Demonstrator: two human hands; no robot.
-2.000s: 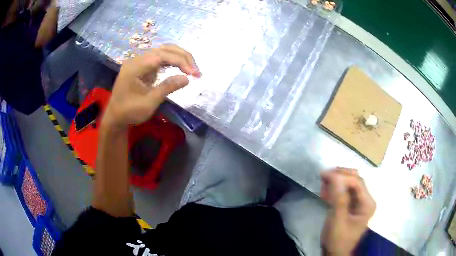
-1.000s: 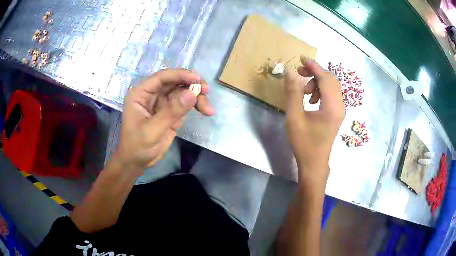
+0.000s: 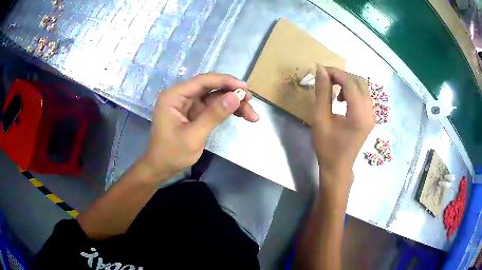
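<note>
My left hand (image 3: 193, 118) holds a small cream piece (image 3: 240, 94) between thumb and fingertips, above the table's front edge. My right hand (image 3: 341, 113) is over the right part of the tan cardboard pad (image 3: 283, 52). Its thumb and index fingertips are together beside the white glue dab (image 3: 308, 79). If a thin tool is between them, it is too small to tell. Red-and-white pieces (image 3: 379, 103) lie in a loose pile right of the pad, partly behind my right hand. A smaller cream-and-red cluster (image 3: 379, 153) lies nearer me.
A clear ribbed plastic tray (image 3: 153, 39) covers the table's left part, with joined figures (image 3: 46, 46) on it. A second pad (image 3: 434, 182) and a red pile (image 3: 454, 208) are far right. A red stool (image 3: 39, 126) stands on the floor at left.
The view has swung right since the first frame. My left hand, earlier over the tray, now holds the cream piece nearer the pad. My right hand has moved from the front edge to the glue dab.
</note>
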